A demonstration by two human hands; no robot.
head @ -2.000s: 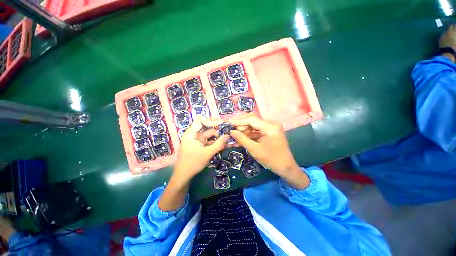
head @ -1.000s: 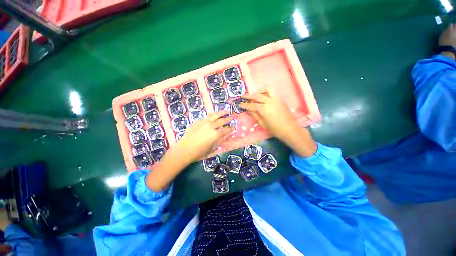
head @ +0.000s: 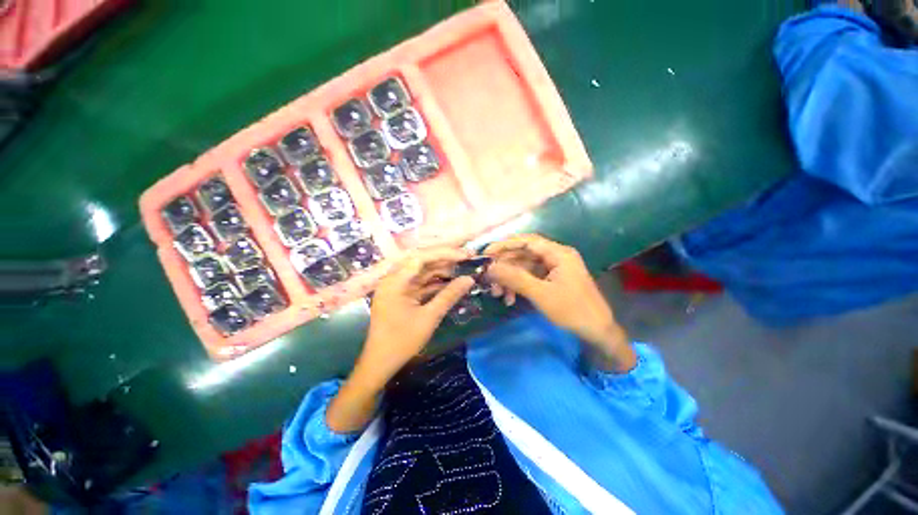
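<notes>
A long pink foam tray (head: 221, 352) lies tilted on the green surface. Dark square units with shiny rims (head: 296, 226) sit in two columns in three of its compartments; the right compartment is empty. My left hand (head: 413, 297) and my right hand (head: 549, 287) meet just below the tray's near edge. Their fingertips hold a small dark unit (head: 471, 267) between them, its details partly covered by the fingers. Loose units (head: 463, 310) lie beneath my hands and are mostly hidden by them.
Another pink tray (head: 50, 28) is at the upper left. A grey metal bar (head: 55, 274) reaches in from the left. A black device (head: 101, 438) is at the lower left. A person's blue sleeve (head: 851, 106) is at the right.
My hands have drawn back from the tray and come together around a unit. The third compartment's near part now shows one more unit. The view has shifted, so the tray appears higher and further left.
</notes>
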